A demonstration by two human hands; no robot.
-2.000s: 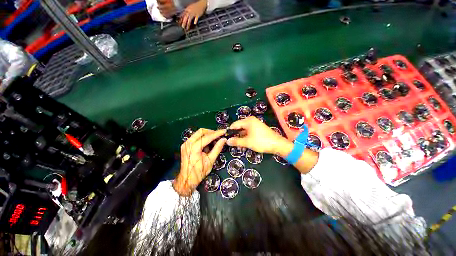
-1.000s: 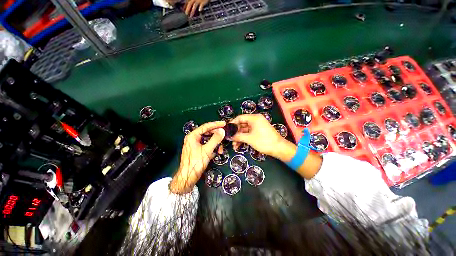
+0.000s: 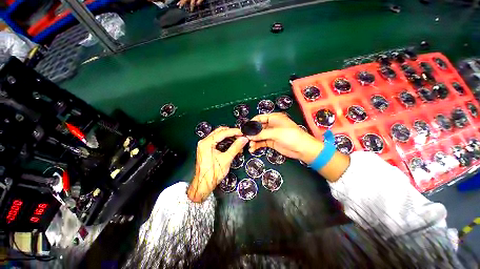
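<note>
A round cover, plain flat black, is between both hands above the cluster. My right hand, with a blue band at the wrist, holds it by its rim with thumb and fingers. The fingertips of my left hand touch its left edge; the left fingers also curl over something dark, and I cannot tell whether that is a separate unit. Round units with silver rims and visible innards lie loosely on the green mat around and below the hands.
A red tray with units in round pockets is at the right. The black test fixture with a red clamp handle stands at the left, by a power meter. Single units lie farther off. Another person's hand shows at the top.
The held cover has turned so its flat black face shows. The view has shifted, so the mat items sit slightly differently in the picture. The meter's lower digits have changed.
</note>
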